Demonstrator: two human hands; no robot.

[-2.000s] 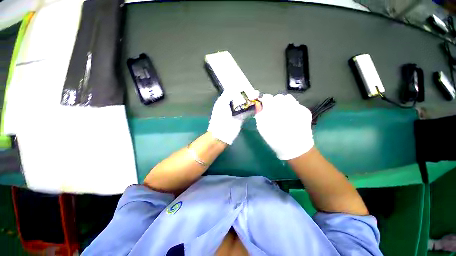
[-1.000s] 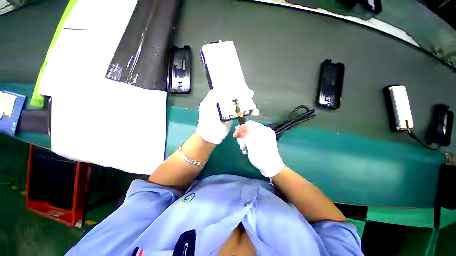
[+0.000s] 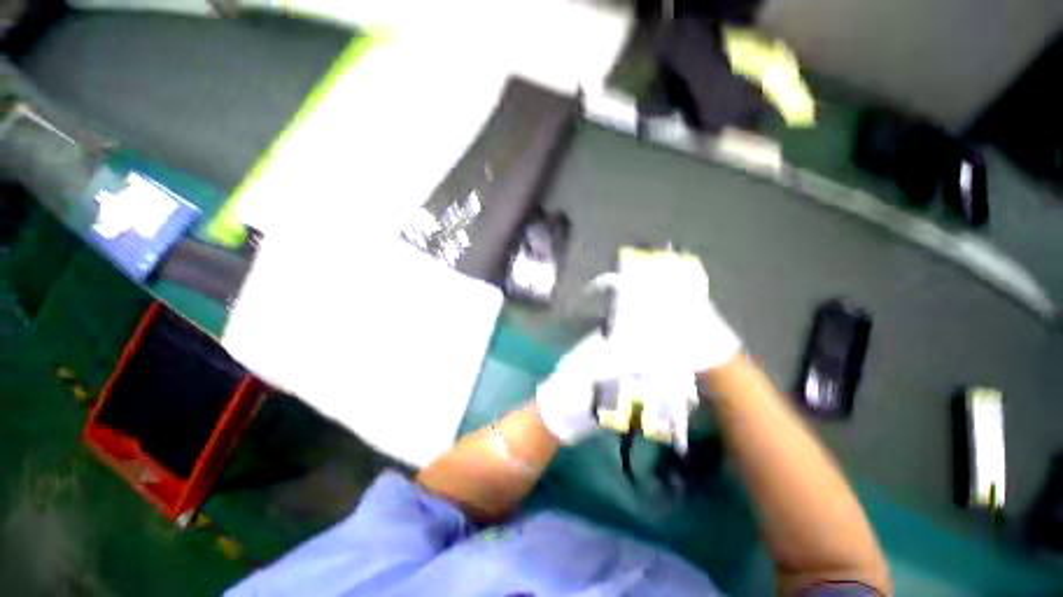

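An adapter inner unit point(image 3: 639, 411), silvery-white with yellow ends, is in front of me, blurred and partly covered by both gloves. My left hand point(image 3: 574, 387), in a white glove, grips its near left side. My right hand point(image 3: 682, 321), also gloved, lies over its upper and right part; its fingers are blurred. A black output cord point(image 3: 629, 452) hangs from the near end, and its bundle is a dark blur beside it. Whether a case is under the unit is hidden.
Black case halves lie left point(image 3: 537, 257) and right point(image 3: 835, 357) on the belt point(image 3: 746, 257). Another silver unit point(image 3: 986, 448) is at far right. White paper point(image 3: 361, 338) and a black sheet point(image 3: 513, 163) are at left. A red crate point(image 3: 175, 408) stands on the floor.
The view has swung left and blurred. My right hand has moved from the cord end up onto the unit. My left hand still holds the unit.
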